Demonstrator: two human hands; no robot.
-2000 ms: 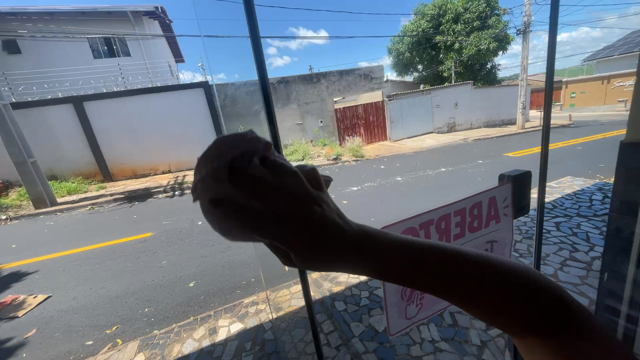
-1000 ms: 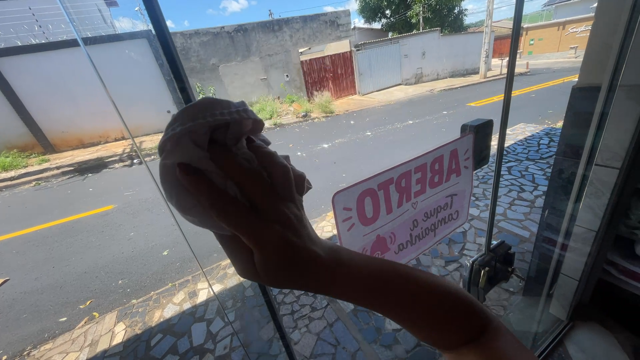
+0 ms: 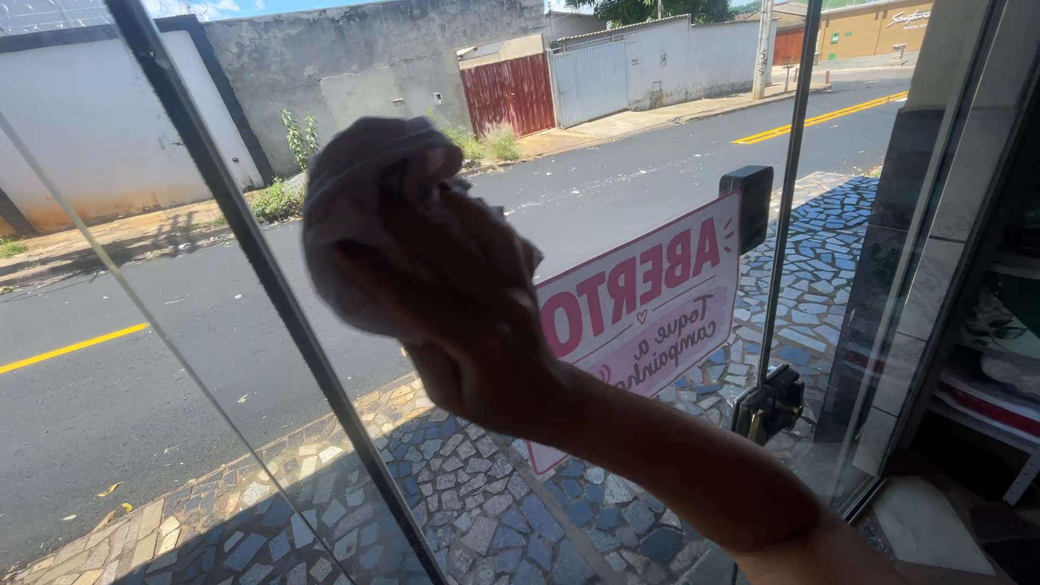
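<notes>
My right hand [image 3: 467,309] reaches in from the lower right and holds a crumpled light cloth [image 3: 349,227] up at the glass door pane [image 3: 617,187]. The fingers are bent over the cloth and partly in shadow. Behind the wrist, a pink and white sign [image 3: 650,301] is on the glass, its lettering reversed from this side. A dark vertical frame strip [image 3: 268,268] runs just left of the cloth. My left hand is out of view.
A black door lock [image 3: 768,404] sits at the right pane edge, with a black box [image 3: 746,207] above it. Shelves with items [image 3: 991,390] stand at far right. Through the glass are stone paving [image 3: 487,504], an asphalt road [image 3: 219,325] and walls.
The view has shifted down and to the right, bringing the lock and shelves into sight. My right hand, still holding the cloth, is now right of the dark strip, which it overlapped before.
</notes>
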